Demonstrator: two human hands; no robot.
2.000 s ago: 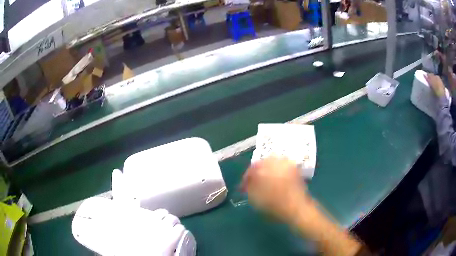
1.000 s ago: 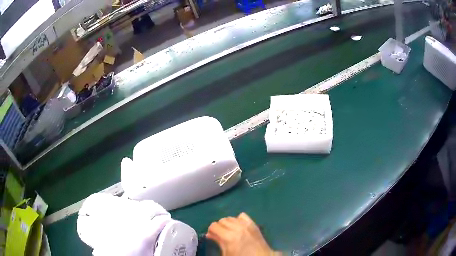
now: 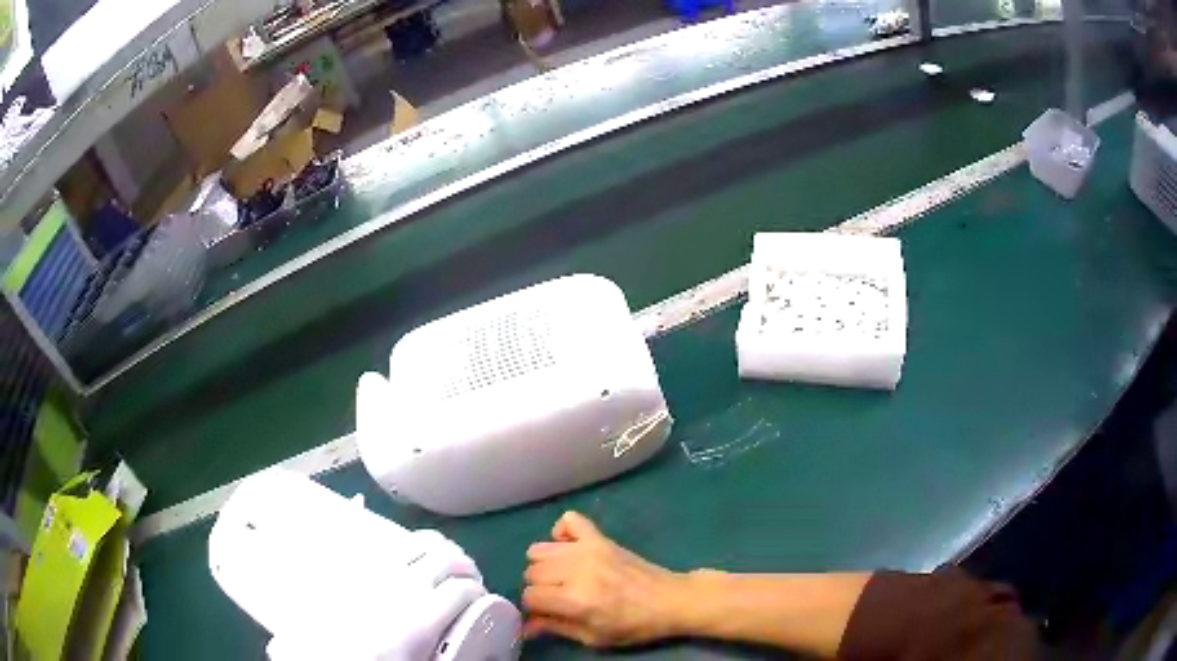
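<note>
A white rounded housing [image 3: 516, 387] with a dotted grille lies on the green bench, a pale loop at its right end. Below left, a second white unit [image 3: 303, 549] shows a round end piece. My left hand, in a white glove, cannot be clearly told from that white shape. My bare right hand [image 3: 600, 594] is just right of the round end, fingers curled and thumb up; whether it pinches something small is not visible. A white foam tray [image 3: 820, 367] with tiny pieces in its recess stands at the right of the grille housing.
A pale metal strip [image 3: 891, 204] runs behind the units. A translucent tub [image 3: 1064, 152] and part of another grille housing [image 3: 1158, 174] are far right. Lime-green cartons [image 3: 65, 555] stand at left. Two small white pieces lie on the belt. A thin clear outline [image 3: 729, 442] is near the loop.
My right hand has come from over the foam tray down and left to beside the round end of the lower-left unit. The view has shifted, and the coworker's hand is out of view at right.
</note>
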